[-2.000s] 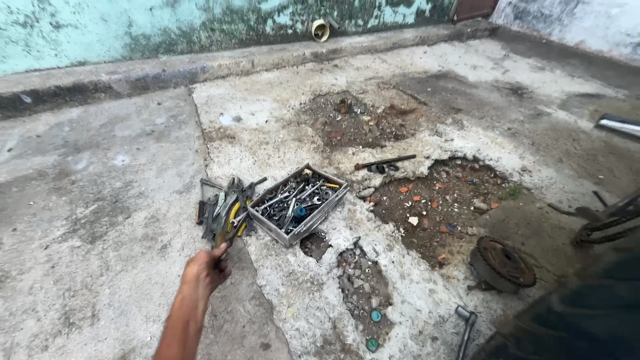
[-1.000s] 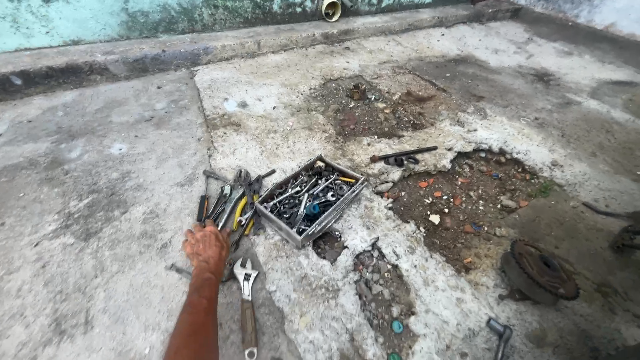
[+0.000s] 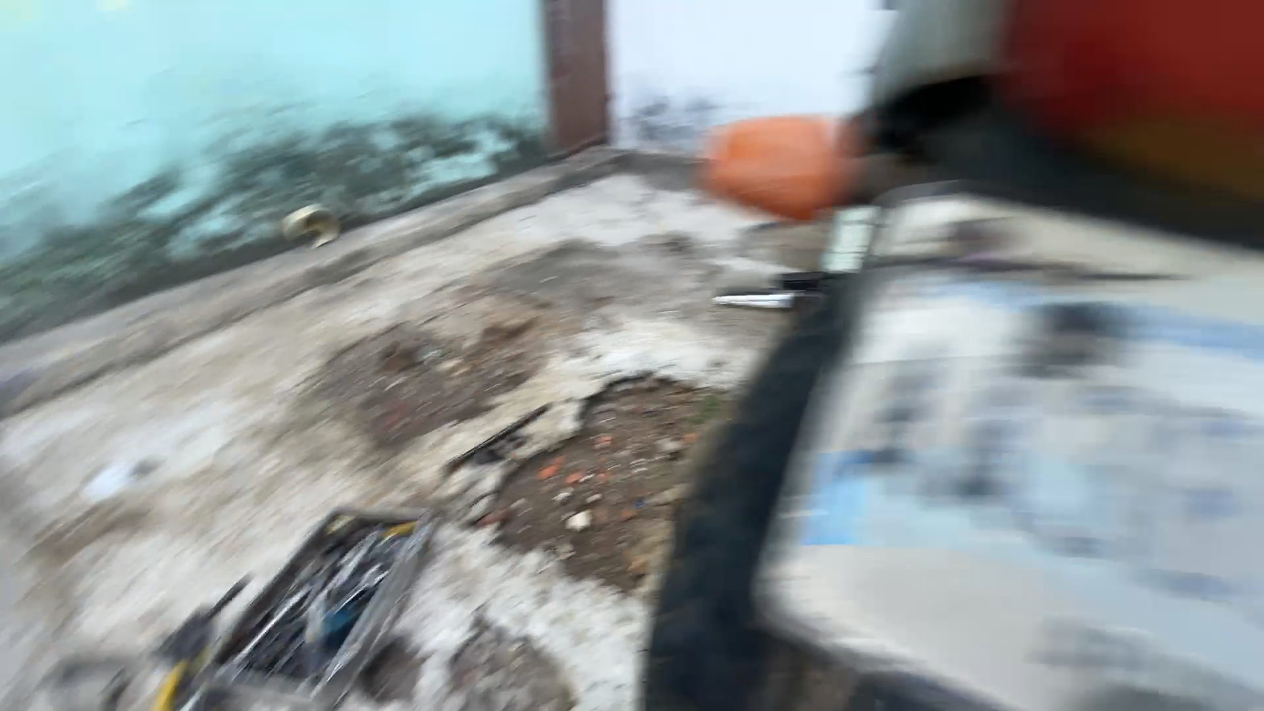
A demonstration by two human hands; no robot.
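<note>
Neither my left hand nor my right hand shows in the blurred head view of now. At the lower left a metal tray (image 3: 400, 592) full of wrenches and other hand tools lies on the concrete ground. Against its left side are loose tools, among them one with a yellow handle (image 3: 172, 683). Beyond the tray, a dark metal rod (image 3: 499, 437) lies beside a broken patch of ground. A large pale panel with dark smudges (image 3: 987, 474), edged in black, fills the right side; what it belongs to cannot be told.
A hole with soil and rubble (image 3: 602, 484) opens in the concrete right of the tray, with another rough patch (image 3: 434, 370) behind it. A pipe end (image 3: 311, 225) juts near the teal wall (image 3: 267, 89). An orange object (image 3: 780, 166) is at the upper right, beside a red one (image 3: 1136, 69).
The view has swung strongly to the right. The hand that was over the loose tools beside the tray is out of view, and the pale panel has come into view.
</note>
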